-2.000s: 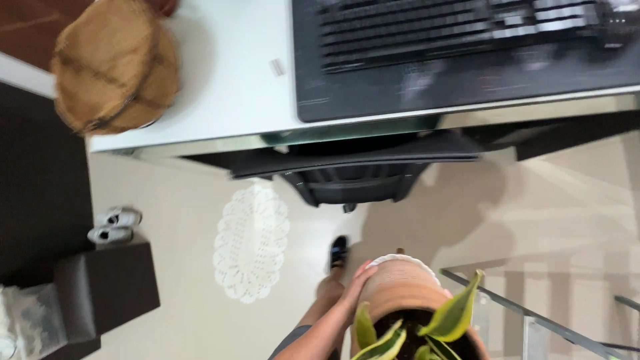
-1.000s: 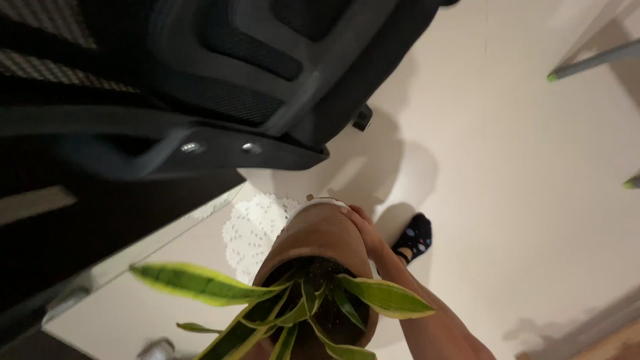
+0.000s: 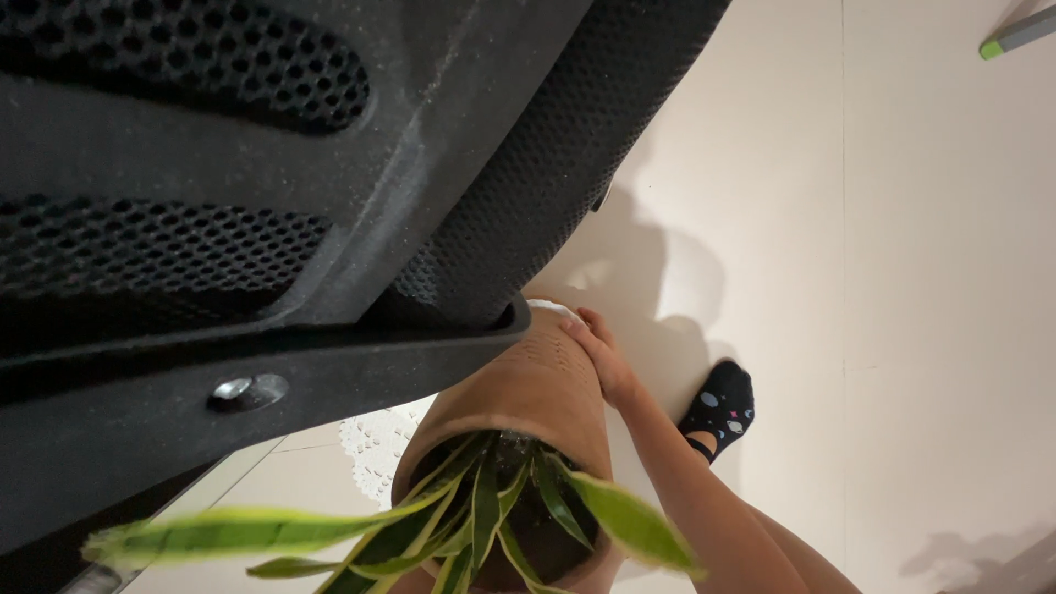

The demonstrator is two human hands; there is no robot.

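Note:
A tall terracotta pot (image 3: 528,388) stands out at the lower middle, its open top toward me. It holds dark soil and a snake plant (image 3: 487,503) with yellow-edged green leaves. My right hand (image 3: 602,355) grips the pot's far right side near its base, fingers curled beside a white rim (image 3: 554,308). My left hand does not show; the chair, pot and leaves cover much of that side. The black mesh chair's back (image 3: 330,190) reaches over the pot's upper left edge.
A foot in a dark patterned sock (image 3: 722,408) rests on the pale tiled floor (image 3: 825,247). A white lace-like mat (image 3: 375,445) lies left of the pot. At the top right is a grey leg with a green tip (image 3: 1019,37). A glossy edge (image 3: 206,487) runs at lower left.
The view has moved from the desk and keyboard to the chair's back, which now fills the upper left. The pot has stayed in my right hand and is now close against the chair.

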